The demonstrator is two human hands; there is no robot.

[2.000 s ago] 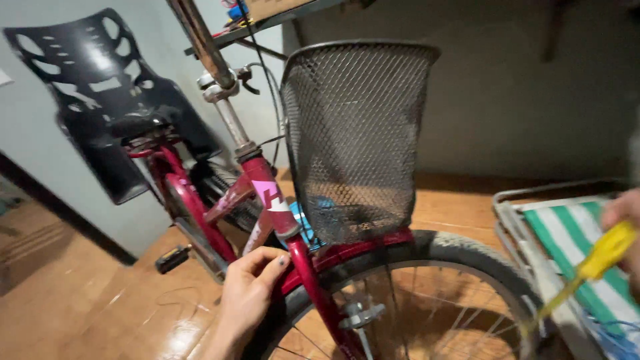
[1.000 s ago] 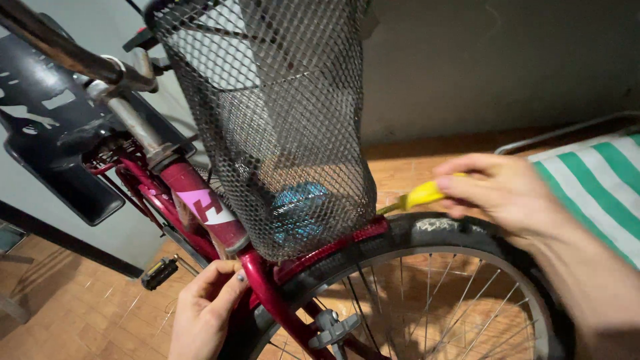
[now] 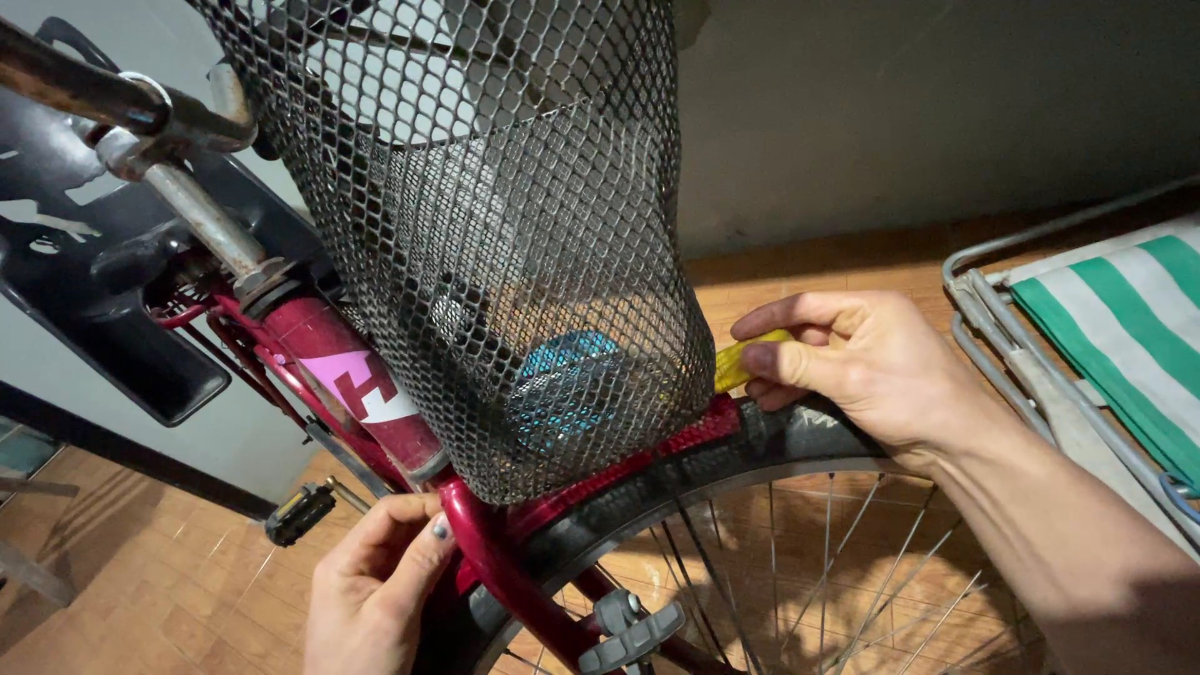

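A black wire mesh basket (image 3: 562, 244) stands above the front wheel of a red bicycle. My right hand (image 3: 834, 361) pinches the yellow handle (image 3: 745, 361) of a tool beside the basket's lower right corner, just above the black tire (image 3: 806, 431). The tool's far end is hidden by the basket. My left hand (image 3: 380, 572) is at the top of the red fork (image 3: 487, 553), thumb and forefinger close together behind it; whether they hold something small cannot be seen. Under the red mudguard (image 3: 647, 464), the grey rim brake (image 3: 628, 633) shows. Something blue (image 3: 567, 384) appears through the mesh.
The rusty handlebar (image 3: 94, 80) and a black child seat (image 3: 122, 309) are at the left. A black pedal (image 3: 300, 514) sticks out low on the left. At the right stands a folding chair with a grey metal frame (image 3: 1012, 347) and green-and-white striped fabric (image 3: 1125, 328). A wall is behind.
My right hand has brought the yellow-handled tool from the far right to the basket's lower corner. My left hand has stayed near the fork. The view has moved closer.
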